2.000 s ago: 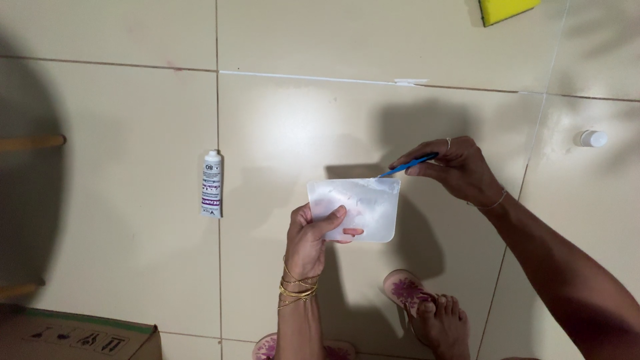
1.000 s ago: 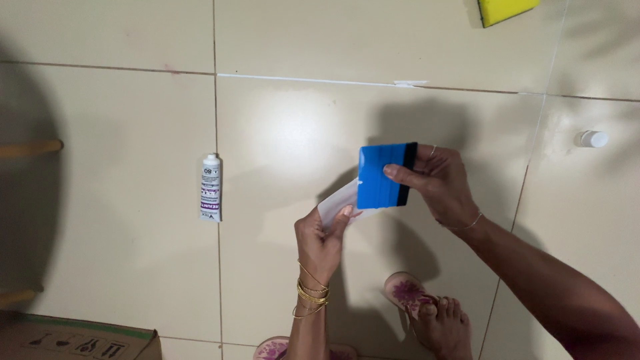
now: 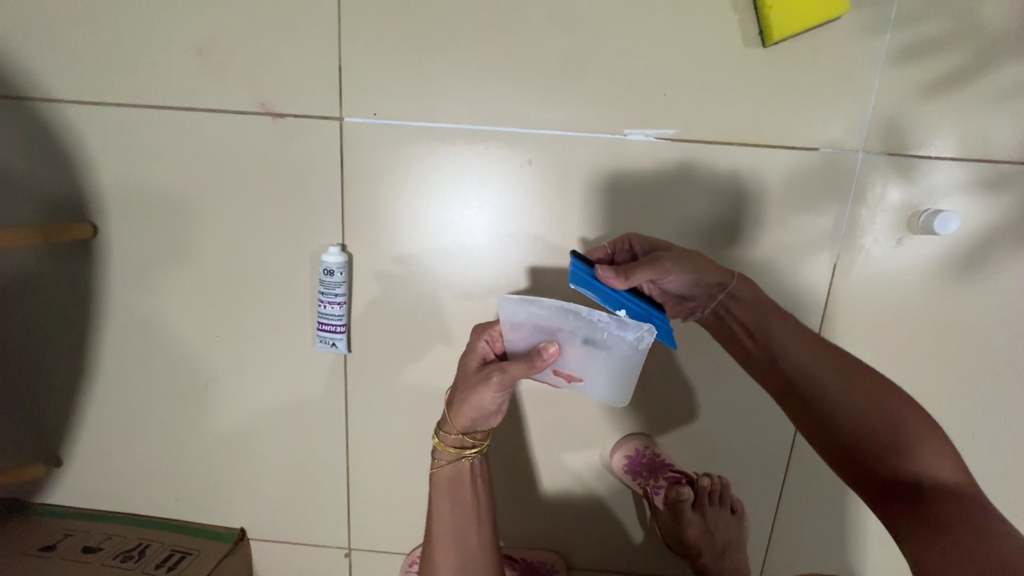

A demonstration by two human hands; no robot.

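My left hand (image 3: 496,372) grips a translucent white plastic scraper sheet (image 3: 588,344) by its left side, thumb on top. White paste is smeared along the sheet's upper right edge. In my right hand (image 3: 652,276) is a blue plastic squeegee (image 3: 622,298) with a dark edge strip, tilted, its lower edge at the sheet's upper right corner with a bit of paste there. Both are held above the tiled floor. A tube of grout (image 3: 333,300) with a white cap end lies left of my hands. White grout (image 3: 480,127) fills part of the tile joint beyond them.
A yellow sponge (image 3: 800,16) lies at the top right, and a small white cap (image 3: 938,222) at the right. A cardboard box (image 3: 136,544) stands at the lower left, below wooden legs (image 3: 48,234). My sandalled feet (image 3: 696,512) are at the bottom.
The blue squeegee has turned from showing its broad face to a slanted, narrower view. The white sheet, partly hidden behind it a second ago, now shows its broad face.
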